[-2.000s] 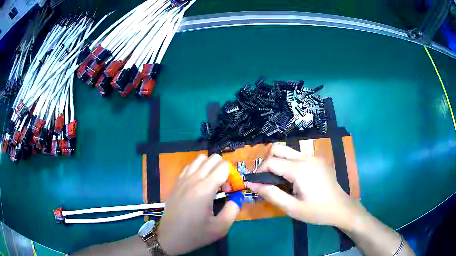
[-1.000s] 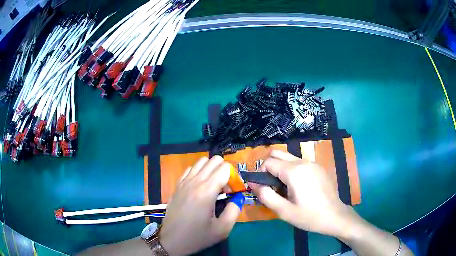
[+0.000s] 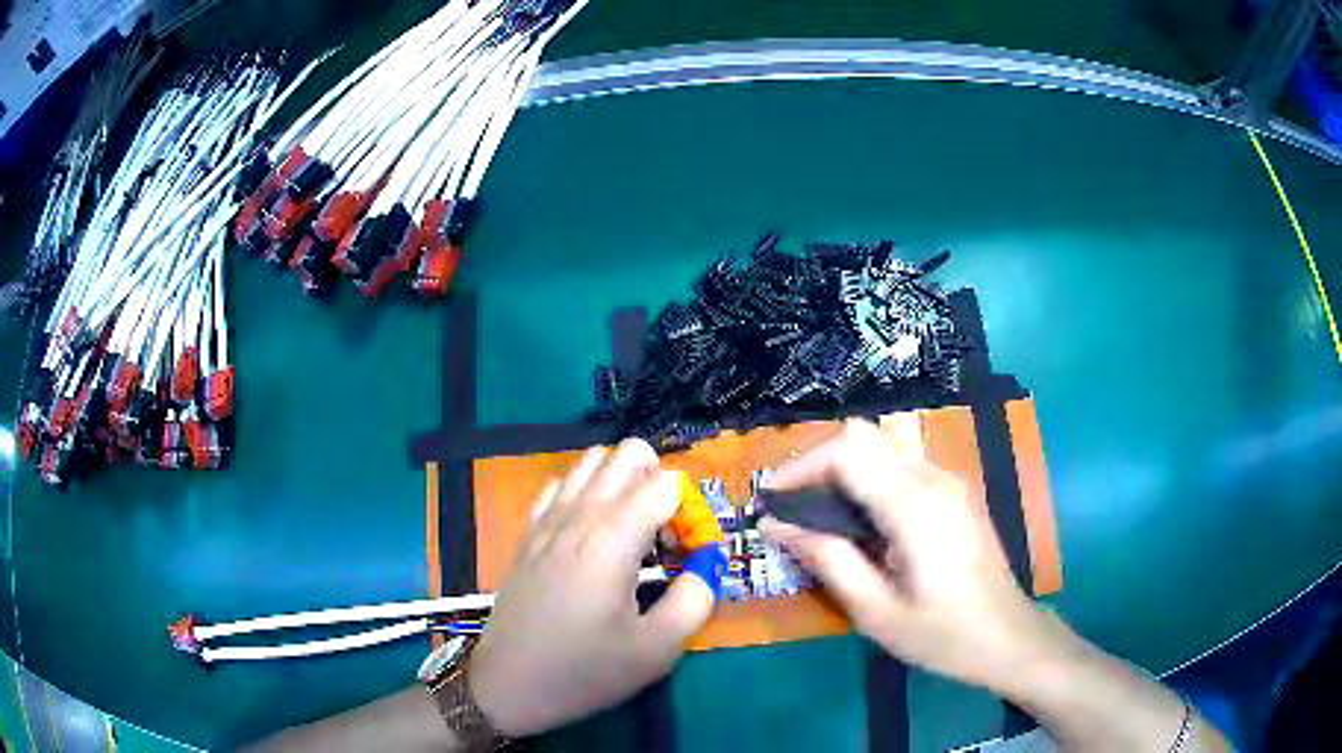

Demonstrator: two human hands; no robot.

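My left hand, with an orange finger cot and a blue finger cot, pinches the wire end of a white cable assembly at the left side of the silver fixture. The two white legs run left to a red connector. My right hand holds a black-handled tool just right of the fixture's upper part. The fine wire ends are mostly hidden by my fingers.
The fixture is on an orange board with black tape strips. Behind it lies a heap of small black housings. Cable bundles with red/black connectors lie at the upper left and left. A metal rail crosses the back.
My right hand and the tool have moved slightly right, away from my left fingertips, showing more of the fixture. My left hand stays at nearly the same place.
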